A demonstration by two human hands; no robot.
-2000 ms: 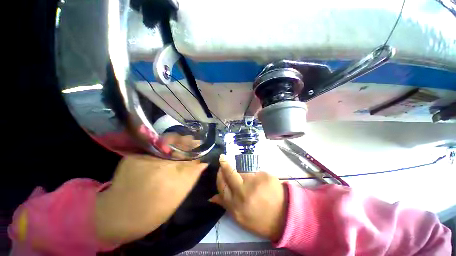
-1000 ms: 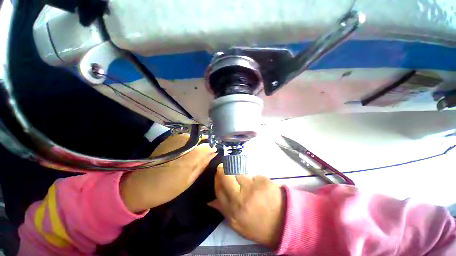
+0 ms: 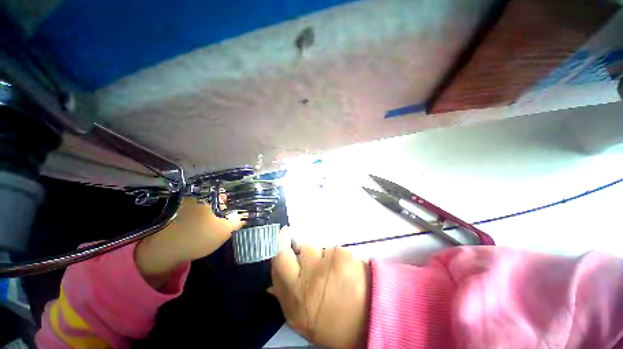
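Note:
Black fabric [image 3: 205,307] lies under the sewing machine head and spreads to the lower left. My left hand [image 3: 183,235] reaches in over it from the left; the curved metal guard and ribbed tension dial [image 3: 256,243] partly hide its fingertips, so its grip does not show. My right hand [image 3: 320,290], bare with bent fingers close together, holds the fabric's right edge just right of the dial. A thin dark thread crosses its back. The needle and presser foot cannot be made out.
Thread snips [image 3: 437,218] with dark red handle lie right of the dial, blades towards the machine. A dark thread [image 3: 526,210] runs across the white table [image 3: 546,163]. The machine head [image 3: 273,109] fills the top; a curved metal guard [image 3: 102,252] crosses the left.
The view has moved closer and to the right, pushing the larger tension knob to the left edge. Both hands stay at the fabric near the dial. The snips look unmoved on the table.

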